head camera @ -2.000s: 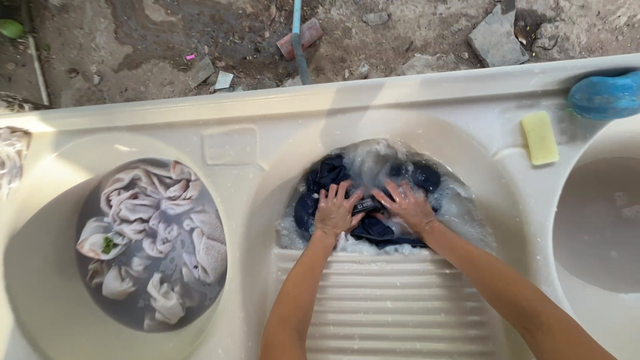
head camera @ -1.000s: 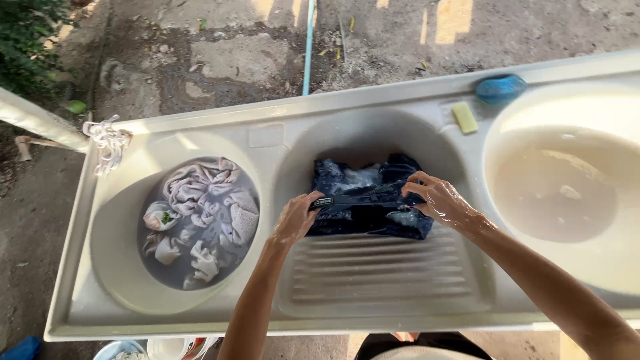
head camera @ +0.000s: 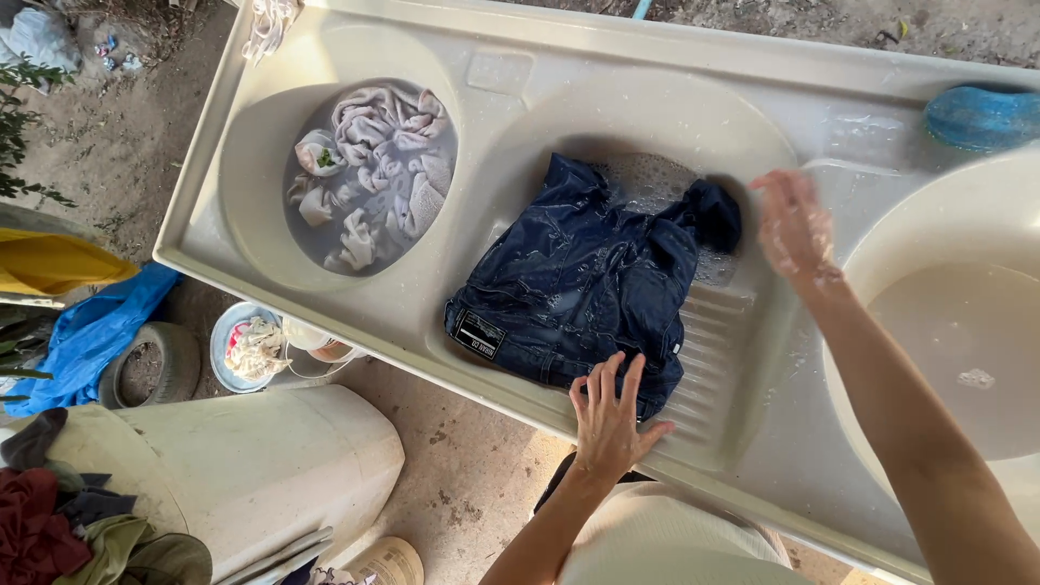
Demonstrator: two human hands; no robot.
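Wet dark blue denim trousers [head camera: 569,284] lie spread over the middle basin and its ribbed washboard [head camera: 711,357], with a black patch bearing writing at the waistband's left end. The far part rests in sudsy water. My left hand [head camera: 609,414] touches the waistband's near edge, fingers spread. Wet and blurred, my right hand [head camera: 792,223] is raised right of the trousers, over the basin's right rim; whether it holds anything cannot be told. To its right, a blue object, possibly a brush [head camera: 983,118], sits on the sink's back ledge.
The left basin [head camera: 260,187] holds pale cloths [head camera: 390,138] in cloudy water. Cloudy water also fills part of the right basin [head camera: 959,325]. A white cloth [head camera: 270,28] hangs at the back left corner. Below stand a bowl of cloths [head camera: 236,382] and a pale container [head camera: 276,455] bearing clothes.
The trousers, bunched in the water earlier, are now spread flat. My right hand has let go of them and moved off to the right. The yellow bar no longer shows on the back ledge. The view has shifted.
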